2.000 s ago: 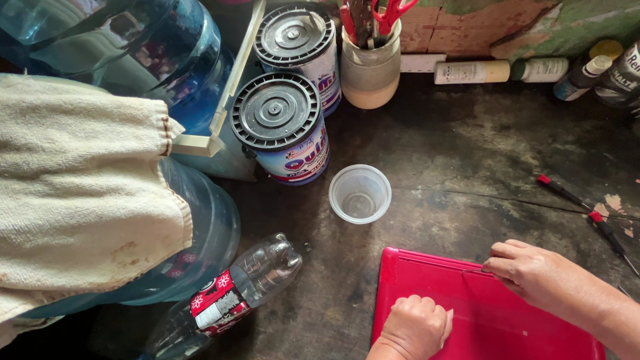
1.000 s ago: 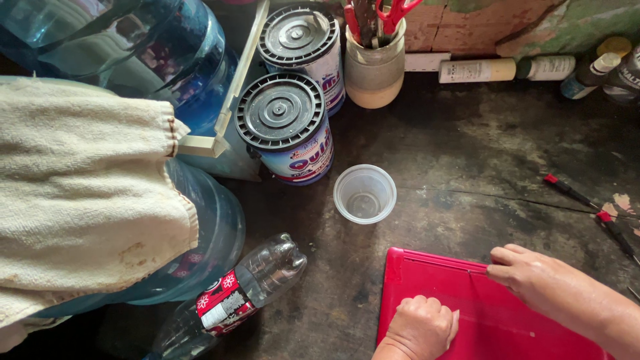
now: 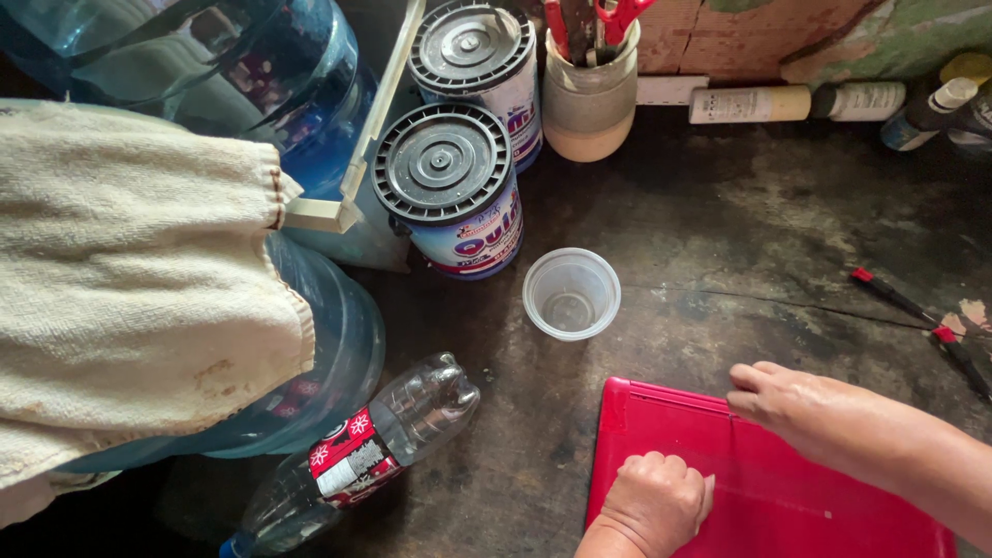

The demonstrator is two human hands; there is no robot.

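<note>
A flat, glossy red plastic case or panel (image 3: 783, 496) lies on the dark worktop at the lower right. My left hand (image 3: 659, 492) rests on it near its left side, fingers curled into a fist; whether something is inside the fist cannot be told. At the panel's far edge is my right hand (image 3: 763, 391), its fingers bent over the rim beside a thin dark line that runs down the surface. Beyond the panel stands an open translucent plastic cup (image 3: 572, 294) with nothing visible in it.
A clear plastic bottle (image 3: 356, 457) lies left of the panel. Two lidded paint tubs (image 3: 442, 163) (image 3: 473, 46) and a jar (image 3: 589, 108) with red-handled scissors stand behind. Blue water jugs (image 3: 333, 333), one under a cream towel (image 3: 139, 294), fill the left. Black-handled tools (image 3: 891, 294) lie right; small bottles (image 3: 748, 105) line the wall.
</note>
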